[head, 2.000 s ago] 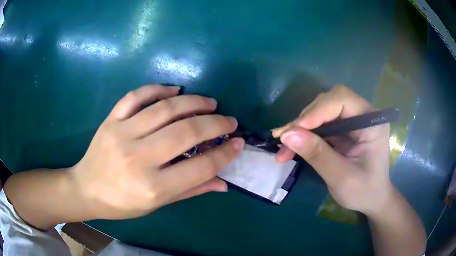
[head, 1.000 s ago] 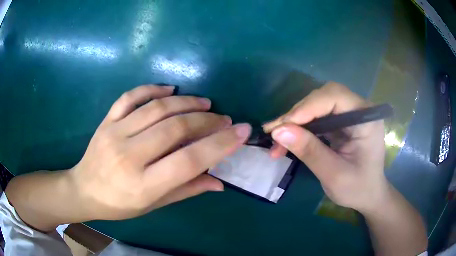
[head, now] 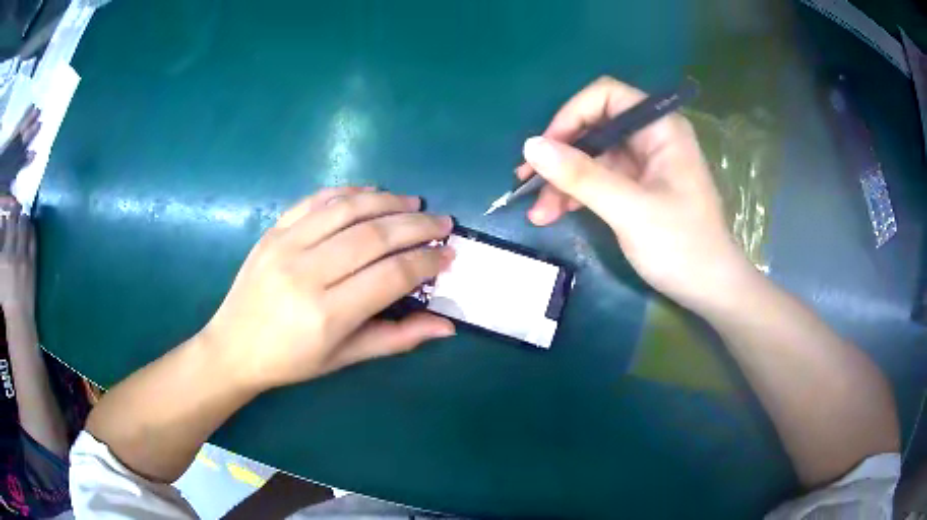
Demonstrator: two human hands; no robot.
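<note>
A phone body (head: 498, 289) lies on the green bench mat in front of me, dark at its edges with a large white area. My left hand (head: 346, 274) lies over its left end and holds it, hiding that part. My right hand (head: 620, 183) holds black tweezers (head: 635, 120) like a pen. Their bright tip is above and beyond the phone's upper edge, apart from it. I cannot tell whether anything is at the tip.
A yellow-green film strip (head: 747, 163) is stuck on the mat (head: 203, 122) beside my right hand. A dark, shiny phone-like piece (head: 872, 193) lies at the far right. Another person's arm (head: 28, 345) shows at the left edge, near pale sheets at the upper left.
My right hand and the tweezers have lifted up and away from the phone. The view has shifted, now showing another person's arm at the left and more of the phone's white area.
</note>
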